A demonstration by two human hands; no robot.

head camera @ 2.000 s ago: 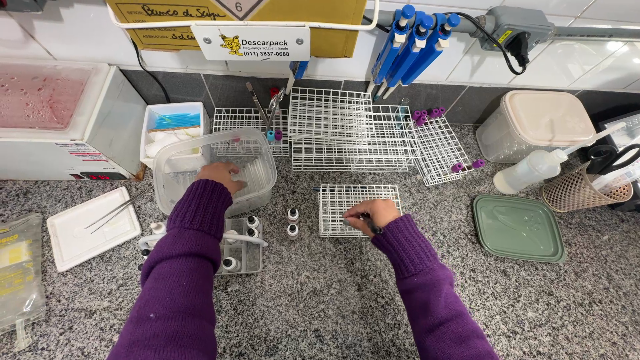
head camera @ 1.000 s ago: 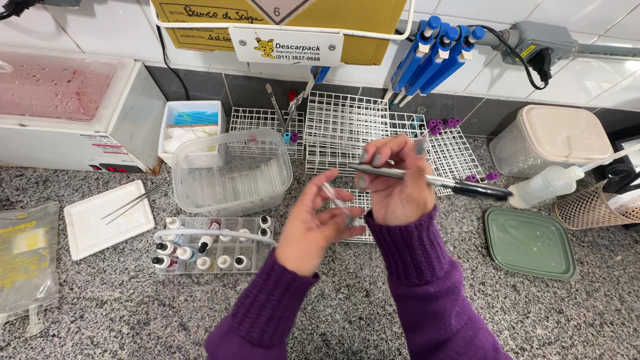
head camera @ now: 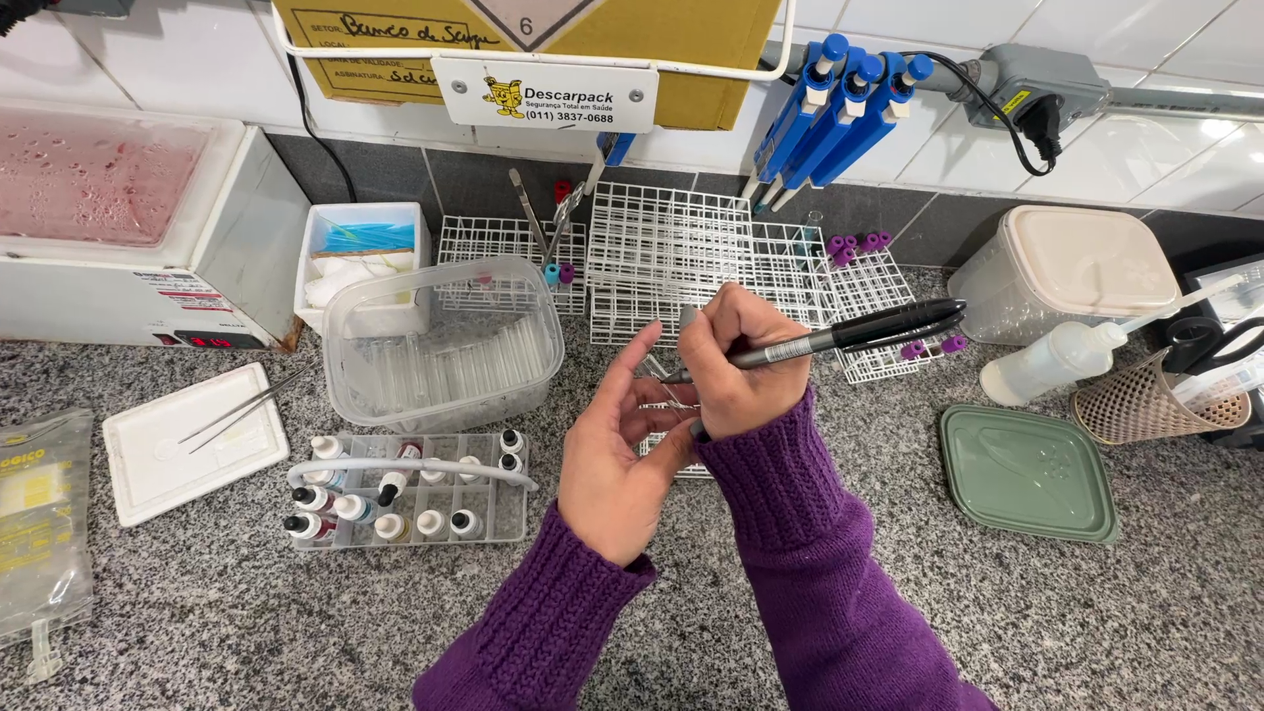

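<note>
In my left hand (head camera: pixel 622 459) is a small glass test tube (head camera: pixel 671 393), held between thumb and fingers. A marker pen (head camera: pixel 839 334) with a grey barrel is in my right hand (head camera: pixel 746 365), its black cap on the back end and its tip at the tube. Beneath both hands is a small white wire rack (head camera: pixel 679 469), mostly hidden. To the left, a clear plastic tub (head camera: pixel 341 380) holds many glass tubes. In front of that tub, a clear divided carrier (head camera: pixel 336 538) with a grey handle bears several dropper bottles.
Wire racks (head camera: pixel 671 247), some with purple-capped tubes, stand along the wall below blue pipettes (head camera: pixel 825 123). At right are a green lid (head camera: pixel 1027 474), a squeeze bottle (head camera: pixel 1057 360), a lidded container (head camera: pixel 1086 262) and a mesh basket (head camera: pixel 1131 410). Tweezers (head camera: pixel 242 410) lie on a white tray (head camera: pixel 128 434) at left.
My left hand has left the tub of tubes and now holds a tube near my right hand. The marker has come up over the small rack, its tip now at the tube.
</note>
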